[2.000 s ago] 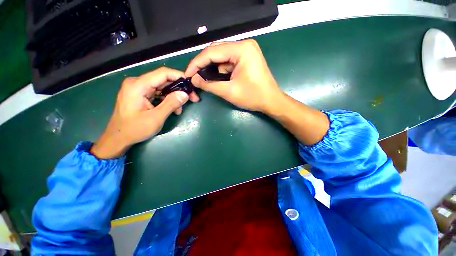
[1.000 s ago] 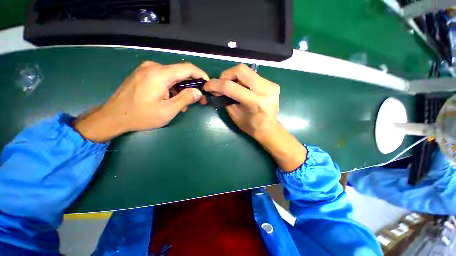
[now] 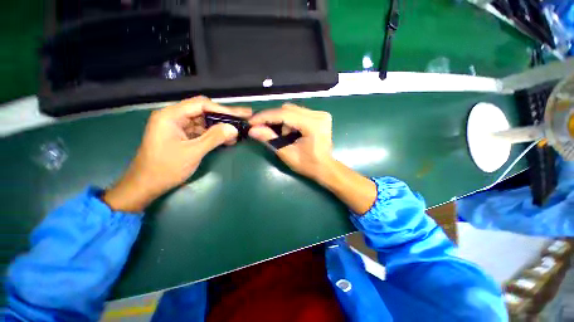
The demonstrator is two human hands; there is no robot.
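My left hand (image 3: 179,148) holds a small glossy black watch body (image 3: 225,119) between thumb and fingers, above the green bench. My right hand (image 3: 299,138) pinches a matte black strap half (image 3: 285,139) at the right end of the watch body. The fingertips of both hands nearly meet at the joint and hide it, so I cannot tell if the strap is attached. A spring bar cannot be made out.
A black foam tray (image 3: 264,84) lies beyond the white rail, with dark parts in its left pocket. A strapped watch (image 3: 391,34) lies on the green belt. Clear film (image 3: 51,155) lies at left. A fan's white base (image 3: 488,137) stands at right; a blue sleeve (image 3: 503,210) shows beside it.
The view has swung right, then shifted upward, bringing the fan and the strapped watch on the belt into view. Both hands keep their hold; more of the strap shows at my right hand than a second ago.
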